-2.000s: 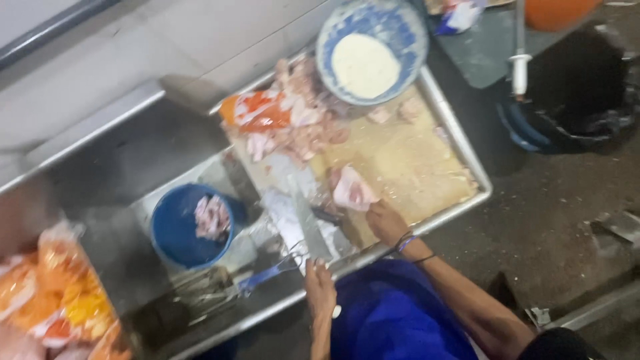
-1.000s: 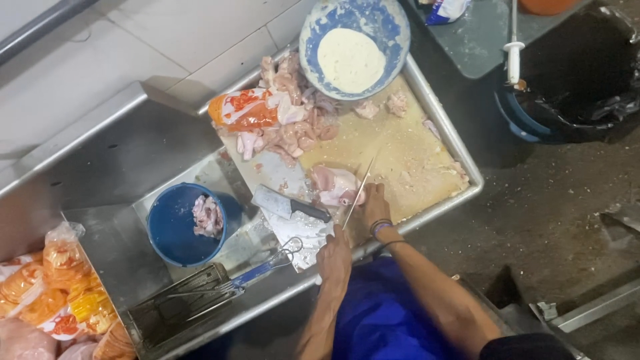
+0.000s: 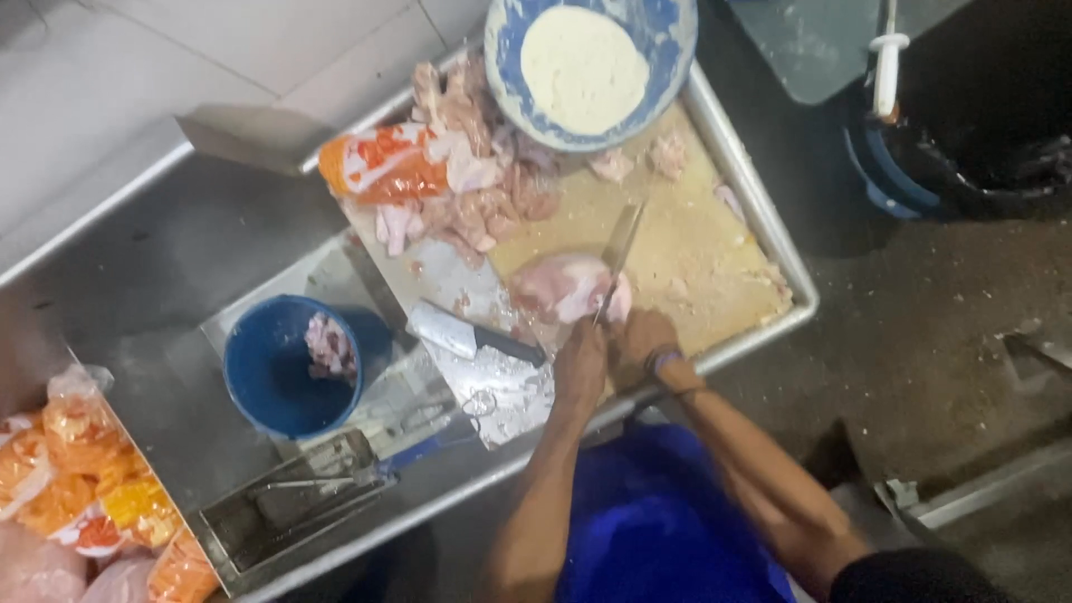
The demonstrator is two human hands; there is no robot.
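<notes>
My left hand (image 3: 582,360) is closed around the handle of a knife (image 3: 621,243), whose narrow blade points up and lies across the right end of a piece of raw chicken (image 3: 557,285). Against that same end, my right hand (image 3: 649,342) grips the meat; its fingertips are blurred. The chicken rests on a yellowish cutting board (image 3: 670,239). Left of my left hand lies a cleaver (image 3: 448,329) with a black handle. More raw chicken pieces (image 3: 477,201) are heaped at the board's upper left, beside an orange-and-white plastic package (image 3: 385,163).
A blue bowl of whitish powder (image 3: 511,92) stands at the top. Left, in a steel sink, is a blue bucket (image 3: 239,368) with meat scraps. Bagged chicken (image 3: 84,435) lies lower left. A black-lined bin (image 3: 904,180) and a white-handled tool (image 3: 886,79) are upper right.
Two seconds ago my right hand held the chicken piece up off the board; now it lies flat. The knife in my left hand has moved over onto the meat.
</notes>
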